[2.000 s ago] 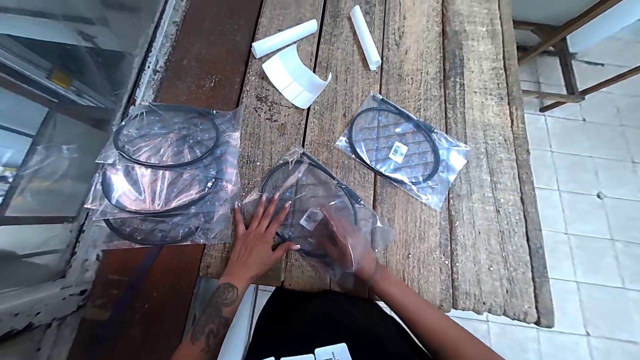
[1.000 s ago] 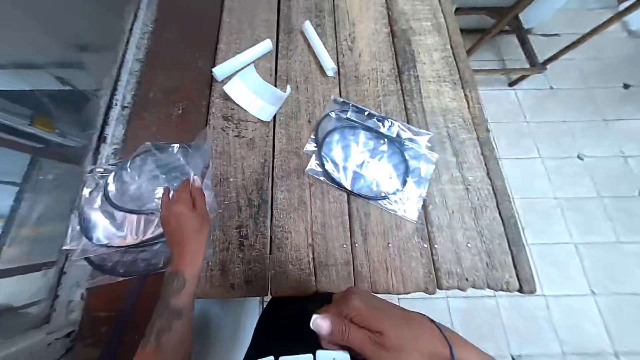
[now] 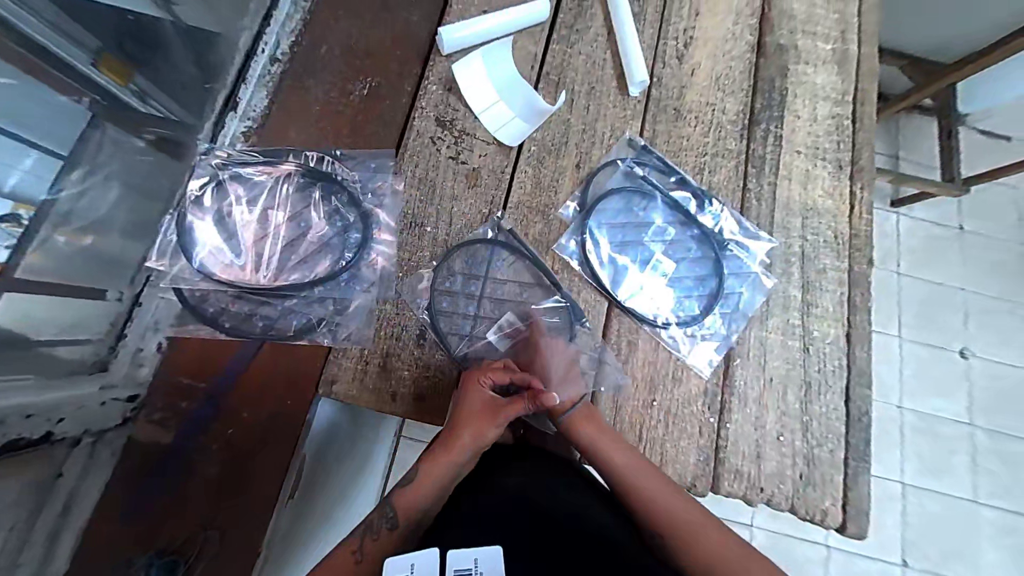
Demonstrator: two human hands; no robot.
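A clear plastic bag with a coiled black cable (image 3: 502,300) lies at the table's near edge, a small white label inside it. My left hand (image 3: 500,400) pinches the bag's near edge between thumb and fingers. Inside the bag, seen through the plastic, is my right hand (image 3: 552,364); its fingertips are blurred near the label, so its grip is unclear. Right of them lie overlapping bagged cables (image 3: 660,256). On the left, more bagged black cables (image 3: 276,224) overlap on the dark board.
A curved strip of white labels (image 3: 504,96) and white rolled pieces (image 3: 494,26) (image 3: 628,48) lie farther back on the wooden table (image 3: 800,320). A worn metal-and-glass frame (image 3: 112,384) borders the left side. Label sheets (image 3: 475,562) rest at my lap.
My left hand has moved from the left pile to the near table edge, where a bag now lies. My right hand has gone from near my body into that bag.
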